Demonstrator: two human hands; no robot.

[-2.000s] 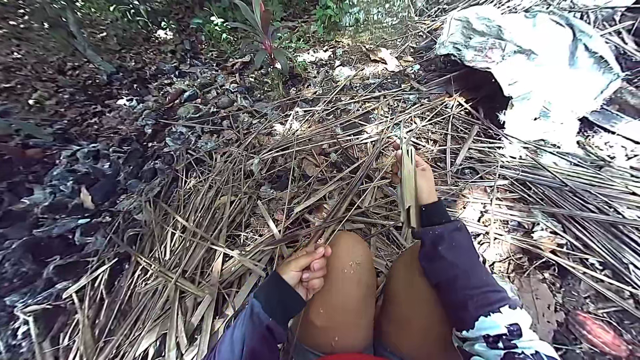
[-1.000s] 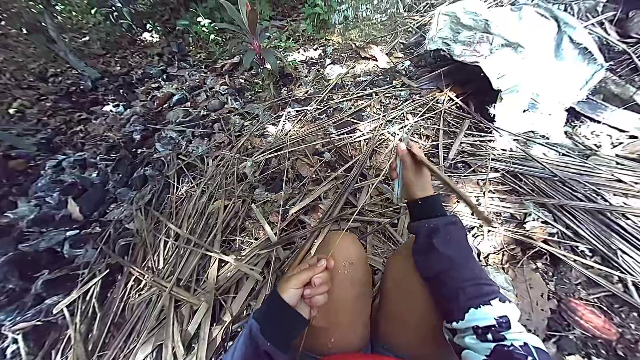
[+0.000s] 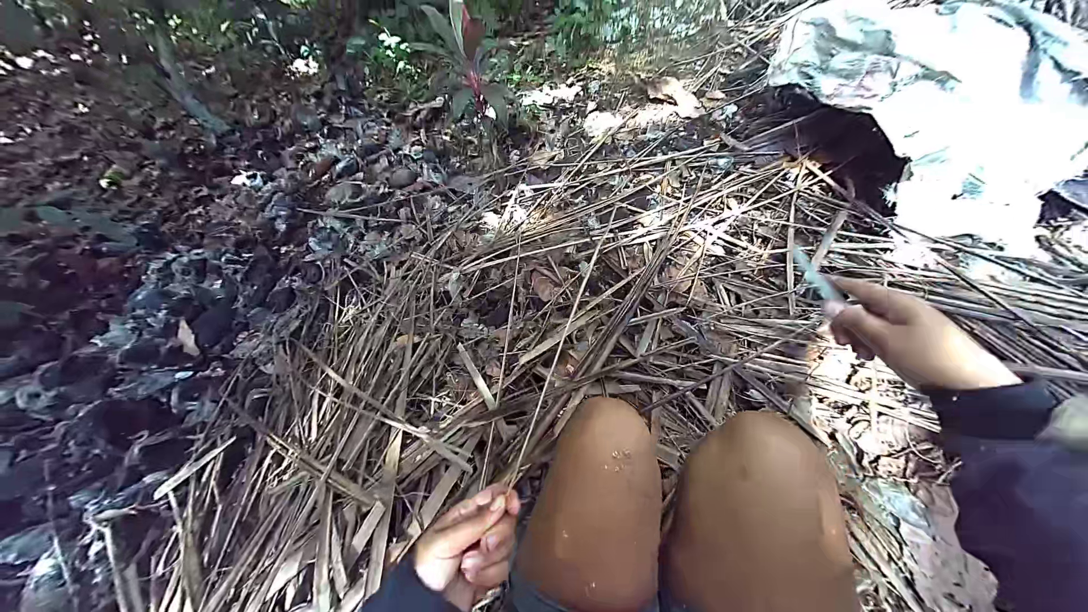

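Observation:
My left hand (image 3: 476, 540) is low in the view, beside my left knee, with its fingers closed on the lower end of a thin leaf rib (image 3: 552, 374). The rib slants up and to the right over dry palm leaf strips (image 3: 340, 425). To the right of my knees, my right hand (image 3: 901, 331) grips a knife; its pale, blurred blade (image 3: 813, 274) points up and to the left. The knife's handle is hidden in the fingers.
A pale plastic sheet or sack (image 3: 960, 119) lies at the upper right, with a dark hollow beneath its edge. Long dry stalks (image 3: 977, 280) spread over the ground on the right. Dark husks or debris (image 3: 170, 340) lie at the left. A red-stemmed plant (image 3: 473, 68) stands at the top.
My right hand has moved outward to the right. The brown strip seen at it in the earlier frames is no longer in its fingers. My left hand stays low by the knee.

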